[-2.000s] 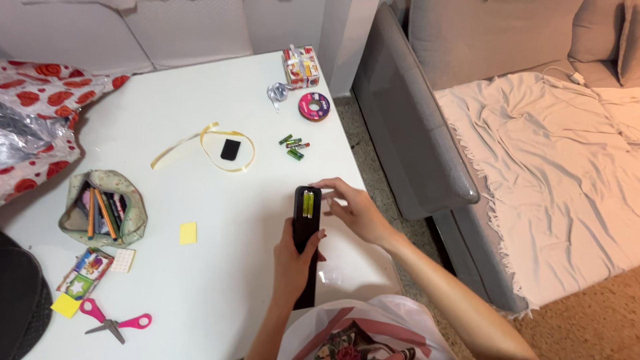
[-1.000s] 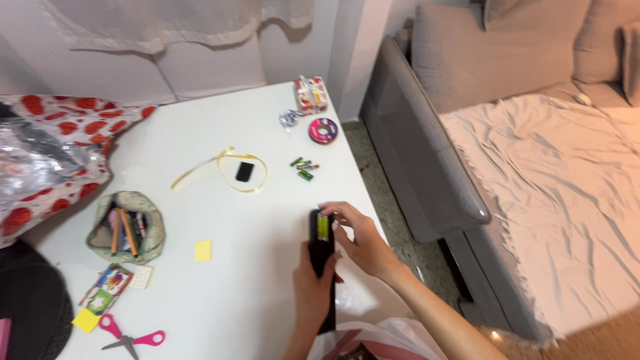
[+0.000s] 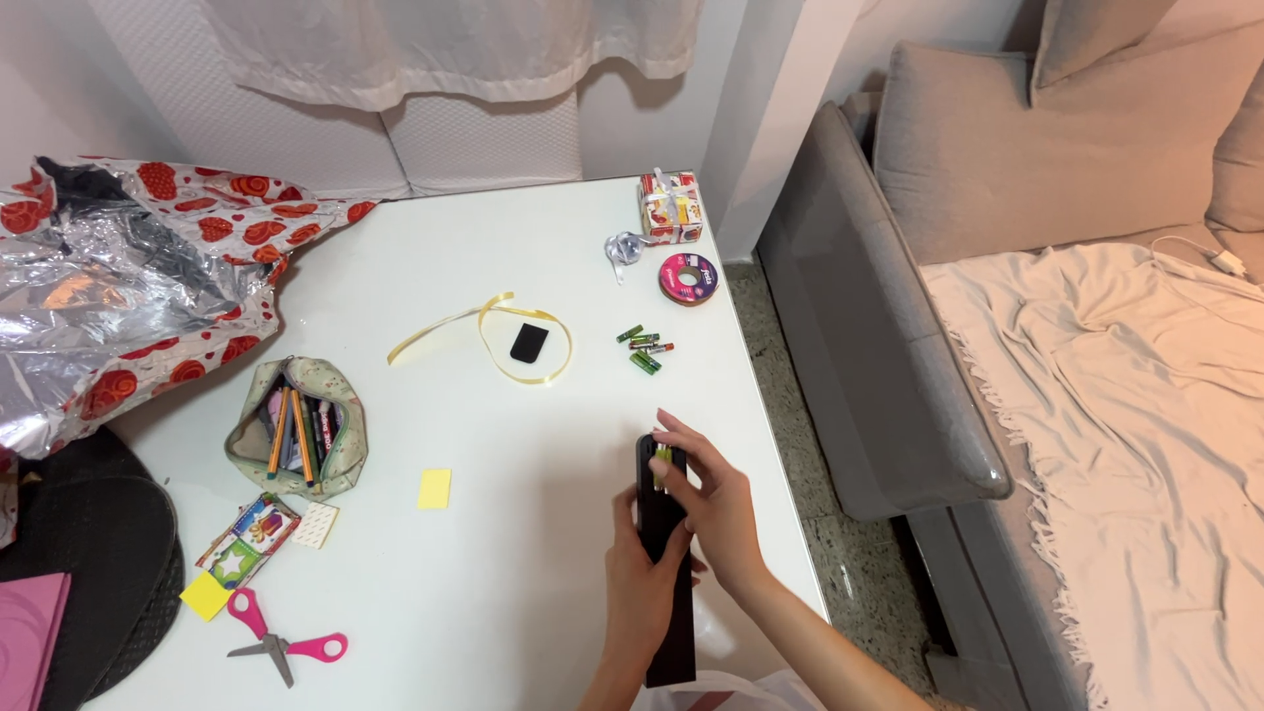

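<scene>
My left hand [image 3: 644, 583] grips a long black remote control [image 3: 673, 632] near its middle, over the table's front right part. At the remote's far end an open battery compartment shows green batteries [image 3: 661, 464]. The fingers of my right hand [image 3: 703, 484] are on these batteries; whether they pinch one is not clear. Beyond the hands lie several loose green batteries [image 3: 645, 349]. A small black battery cover [image 3: 529, 343] rests inside a loop of yellow ribbon [image 3: 546, 380].
Pink-handled scissors [image 3: 274, 648], a pencil pouch [image 3: 346, 444] and a yellow sticky note [image 3: 434, 489] lie left. Heart-patterned wrapping foil [image 3: 128, 375] covers the back left. A wrapped gift box [image 3: 671, 209] and a ribbon spool [image 3: 688, 278] stand back right. A grey sofa [image 3: 869, 326] is beyond the right edge.
My right hand's fingers have moved from beside the remote's far end onto the batteries in the compartment. My left hand keeps its hold. The view has shifted.
</scene>
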